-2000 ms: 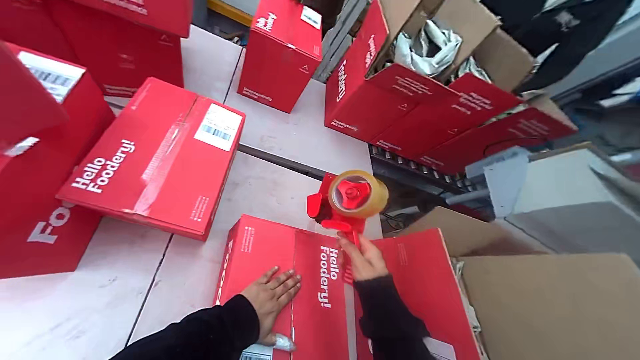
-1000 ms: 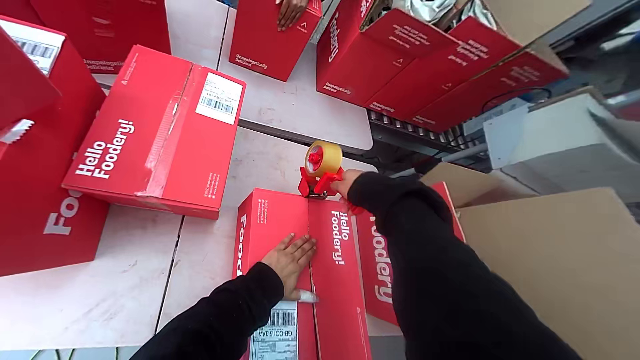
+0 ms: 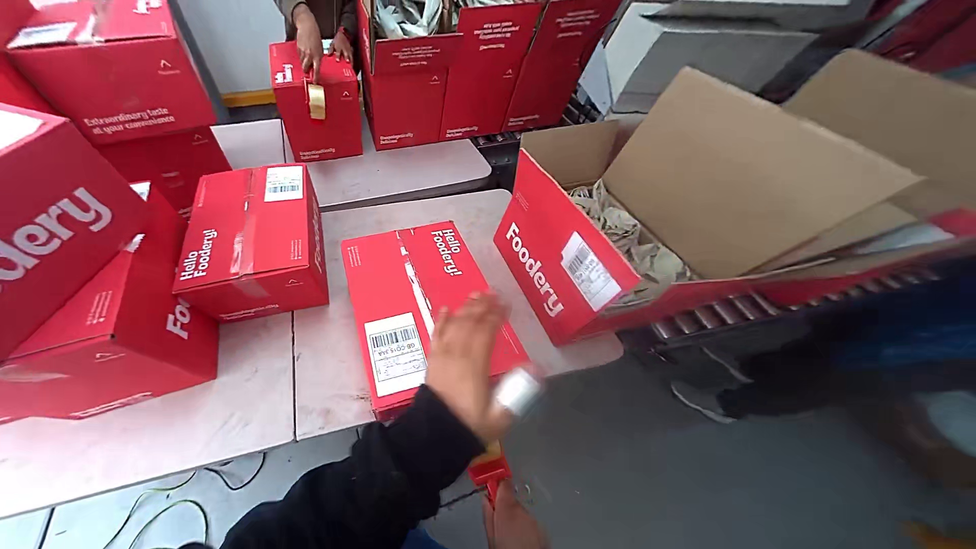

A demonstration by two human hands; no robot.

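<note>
A closed red cardboard box point(image 3: 427, 305) with a white label point(image 3: 395, 353) lies on the table before me. My left hand point(image 3: 469, 366), blurred, is over the near right part of this box, fingers extended. A whitish, blurred item point(image 3: 518, 390) is at its thumb side; whether the hand holds it I cannot tell. Below, past the table edge, my right hand point(image 3: 515, 522) grips the red handle of a tape dispenser point(image 3: 489, 467), partly hidden behind my left wrist.
An open red box point(image 3: 564, 259) with crumpled paper stands at right by a roller conveyor point(image 3: 717, 314). Another closed box point(image 3: 248, 229) and stacked boxes point(image 3: 114, 343) are at left. Across the table, a person's hands point(image 3: 309, 46) tape a red box point(image 3: 316, 107).
My right hand has drawn the tape dispenser from the box's far end back past its near edge. My left hand has come off the box's left part. The view has shifted widely.
</note>
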